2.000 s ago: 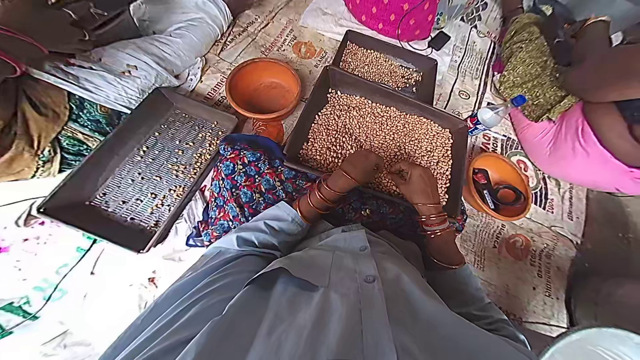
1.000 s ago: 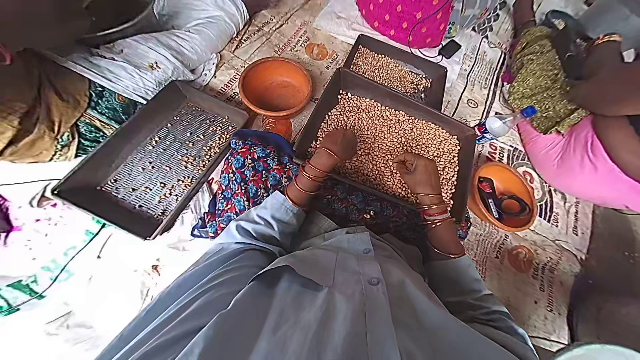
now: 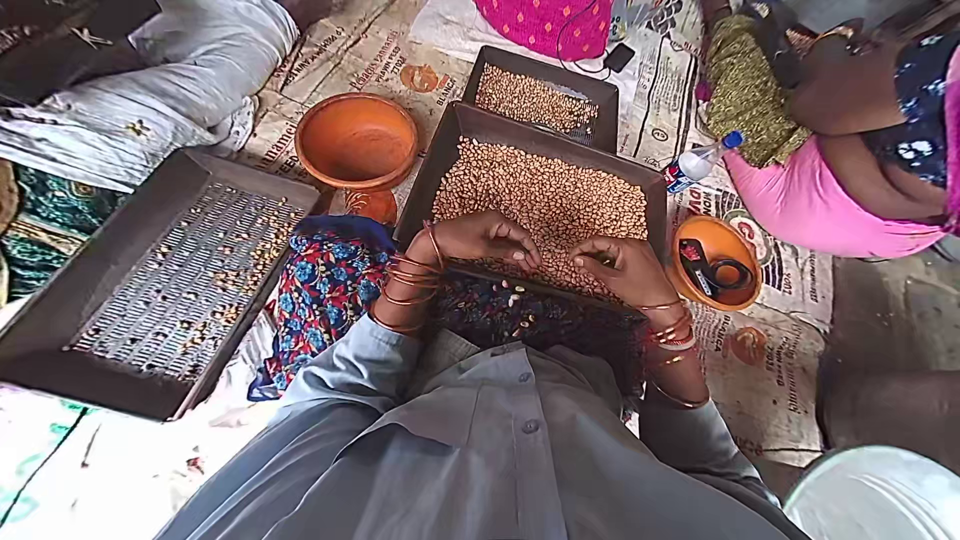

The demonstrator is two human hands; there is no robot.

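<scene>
A dark rectangular tray (image 3: 517,124) full of light brown nuts or seeds (image 3: 540,187) rests at my lap. Over its near left part is my left hand (image 3: 491,238), fingers curled down; whether it holds a nut cannot be told. My right hand (image 3: 619,266) hovers at the near right part, thumb and forefinger close together, and any small piece between them is too small to make out. A few loose nuts (image 3: 514,298) lie on the dark patterned cloth between my wrists. Behind stands a smaller dark tray (image 3: 480,75) holding more nuts.
A tray with a slotted metal bottom (image 3: 180,277) and scattered pieces lies left. An orange clay bowl (image 3: 356,142) stands behind it. Right are a plastic bottle (image 3: 697,163) and an orange bowl (image 3: 750,259) holding a black object. People sit left and right; a white bucket (image 3: 874,495) stands near right.
My hands have come closer together at the tray's near side since one second ago. The left hand has moved toward me from over the nuts.
</scene>
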